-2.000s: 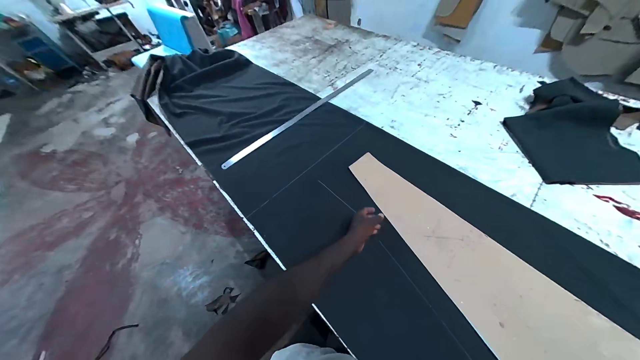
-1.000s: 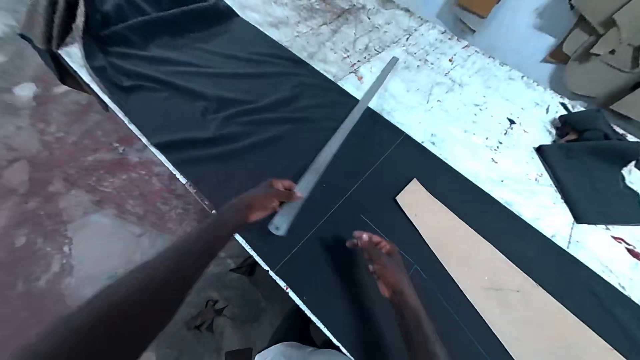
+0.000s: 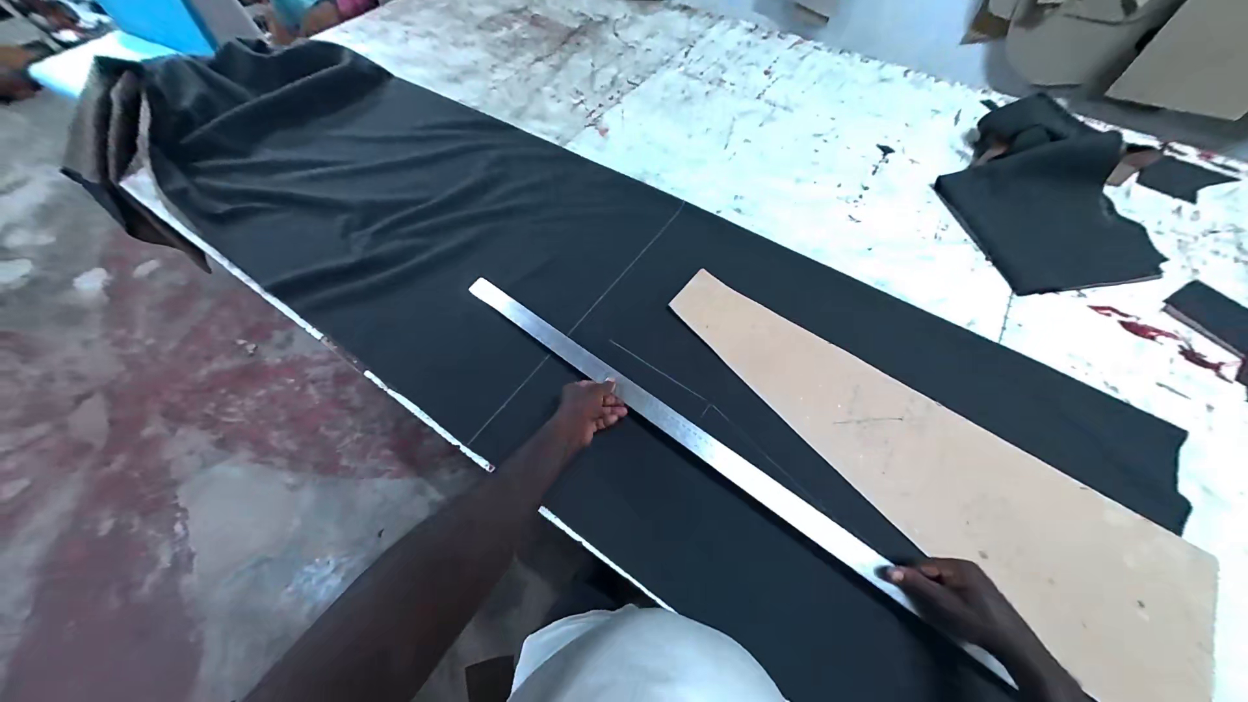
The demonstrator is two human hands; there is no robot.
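Note:
Dark fabric point(image 3: 409, 234) lies along the table, with thin chalk lines drawn on it. A long metal ruler point(image 3: 721, 456) slants over the fabric, held by both hands. My left hand point(image 3: 590, 409) grips its near edge left of the ruler's middle, thumb on top. Toward the ruler's lower right end, my right hand point(image 3: 941, 595) pinches it between thumb and fingers. Beside the ruler, on its far side, a tan cardboard pattern piece point(image 3: 936, 458) rests flat on the fabric, its narrow end pointing to the upper left. Short chalk marks show between ruler and pattern.
Dark fabric pieces point(image 3: 1053, 210) lie on the worn white tabletop point(image 3: 780, 127) at the right. The fabric bunches over the table's far left end. Cardboard pieces point(image 3: 1082, 39) stand by the wall. Part of another person point(image 3: 312, 12) shows at the top left.
Two seconds ago the ruler lay on the fabric untouched; a second ago only my left hand held it. It has turned to lie alongside the pattern piece, and my right hand has taken hold too.

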